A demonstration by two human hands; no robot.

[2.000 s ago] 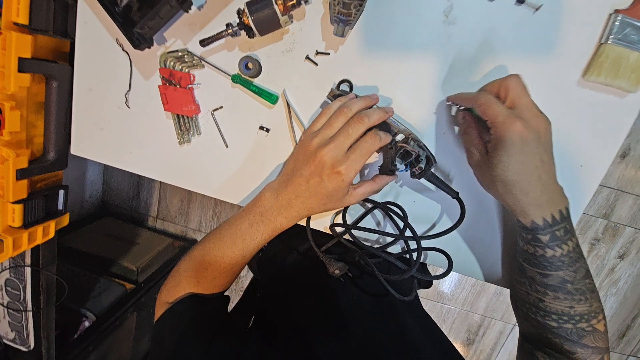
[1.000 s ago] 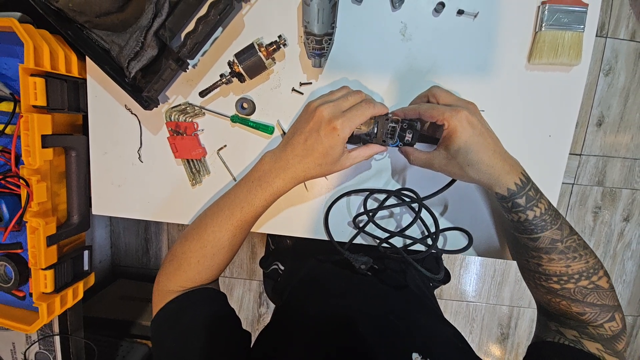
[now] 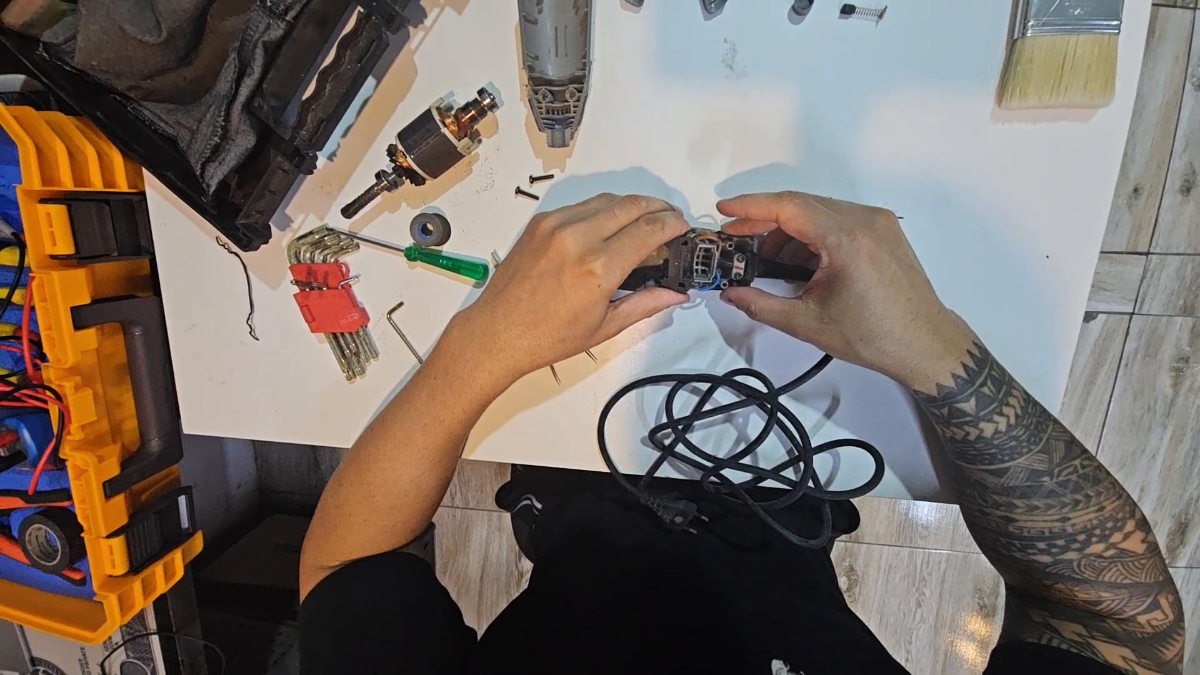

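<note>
My left hand (image 3: 586,281) and my right hand (image 3: 834,272) hold the opened body of a corded power tool (image 3: 705,260) between them. Its switch part, with blue and orange wires, faces up. The left hand covers one end of the body; the right fingers are around the cord end. A black power cord (image 3: 750,394) lies in loops below the hands, its plug (image 3: 677,511) over the table edge. Left of the hands lie a green-handled screwdriver (image 3: 445,262), a hex key set in a red holder (image 3: 330,298), a loose hex key (image 3: 403,333) and a motor armature (image 3: 427,145).
A grey tool housing (image 3: 555,66) lies at the top, with two screws (image 3: 532,186) below it. A grey ring (image 3: 430,229) is beside the screwdriver. A paintbrush (image 3: 1059,70) lies top right. A black bag (image 3: 187,103) and an orange toolbox (image 3: 103,375) stand at left.
My right hand, earlier apart from the tool with small metal pieces at its fingertips, has moved left onto the cord end. The tool's body has turned to lie level between both hands.
</note>
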